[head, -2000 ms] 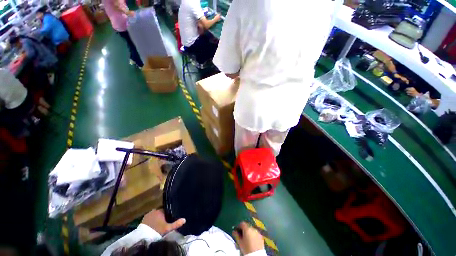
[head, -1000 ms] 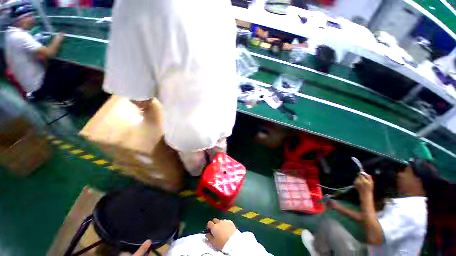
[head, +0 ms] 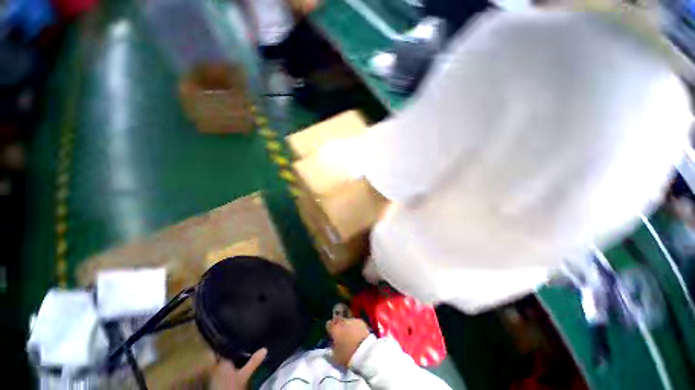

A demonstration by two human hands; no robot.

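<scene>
A round black stool [head: 248, 308] is tilted in front of me, its dark legs pointing left. My left hand [head: 238, 372], cut off by the bottom edge, grips the lower rim of its seat, thumb raised beside it. My right hand [head: 348, 337] is to the right of the seat, fingers curled and blurred. A small dark-grey spot shows at its fingertips; I cannot tell whether it is held.
A red plastic stool [head: 409, 327] is right of my right hand. A coworker in white [head: 533, 152] bends over stacked cartons [head: 347, 202]. White sheets [head: 68, 327] and brown cardboard [head: 179, 228] lie at left. The green bench [head: 629, 305] is at right; an open carton [head: 217, 103] stands farther off.
The view has swung back left after turning right. The coworker now leans over, and the carton stack shows more. The black stool stays with my left hand, its seat tilted.
</scene>
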